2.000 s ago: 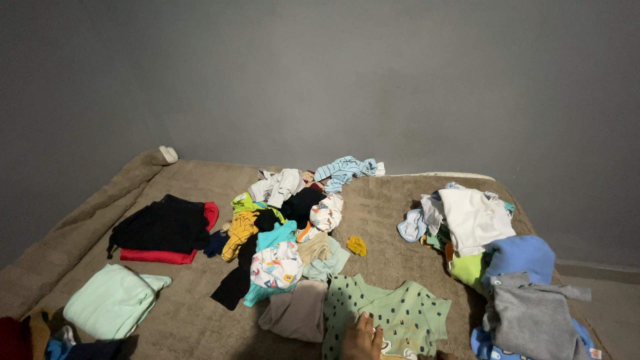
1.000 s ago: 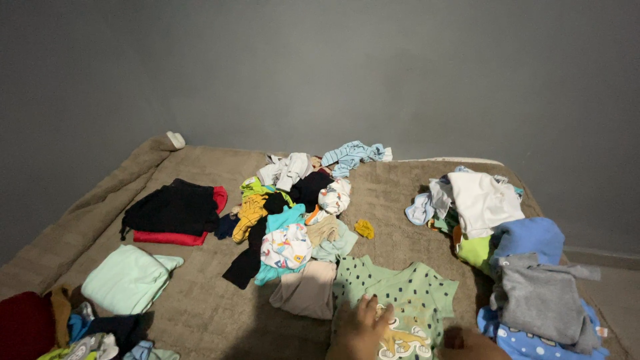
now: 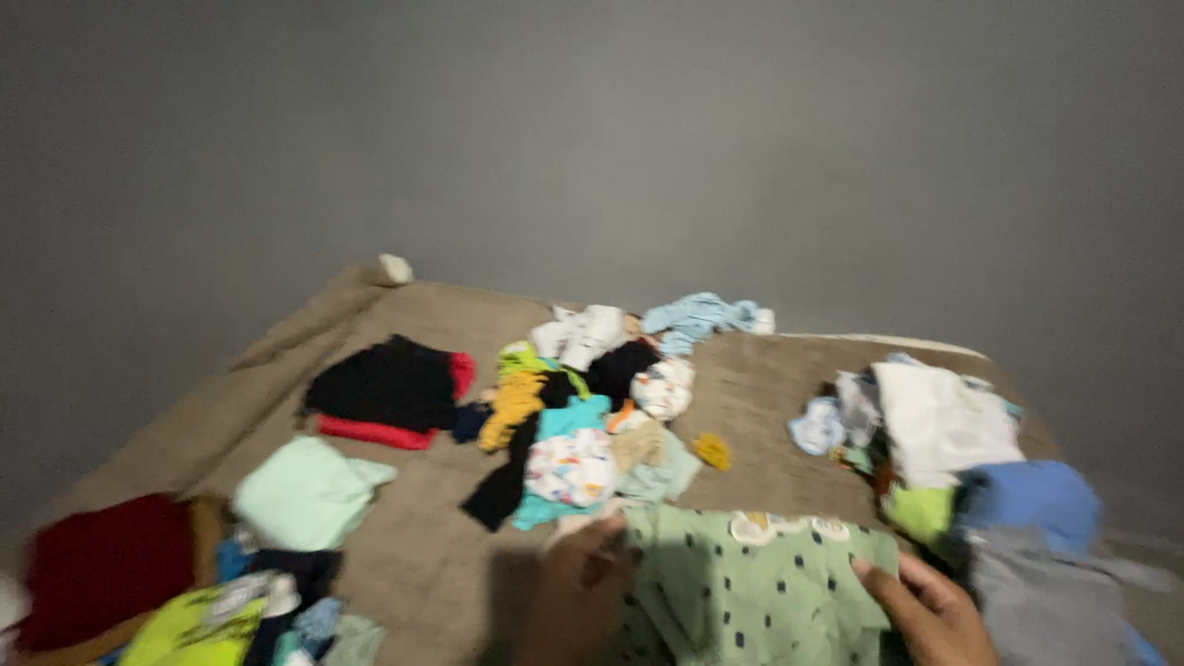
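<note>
A green baby garment with dark marks (image 3: 758,583) hangs between my two hands at the bottom of the view. My left hand (image 3: 583,583) is blurred and pinches its upper left side. My right hand (image 3: 925,606) holds its right side, thumb in front. Part of a printed figure shows along the garment's top edge. Just behind it lie a turquoise garment (image 3: 564,421), a white patterned cloth (image 3: 573,467) and a pale garment (image 3: 661,472). The garment's lower part is cut off by the frame.
On the brown bedspread (image 3: 416,555) lie black clothes (image 3: 379,384) over red ones, a mint folded garment (image 3: 310,490) and a dark red one (image 3: 111,569). At right are white (image 3: 943,416), blue (image 3: 1031,504) and grey garments (image 3: 1045,592). A grey wall (image 3: 592,148) stands behind.
The green garment lay spread on the bed with its animal print facing up; now both hands hold it, raised and turned or folded over. The view has shifted left.
</note>
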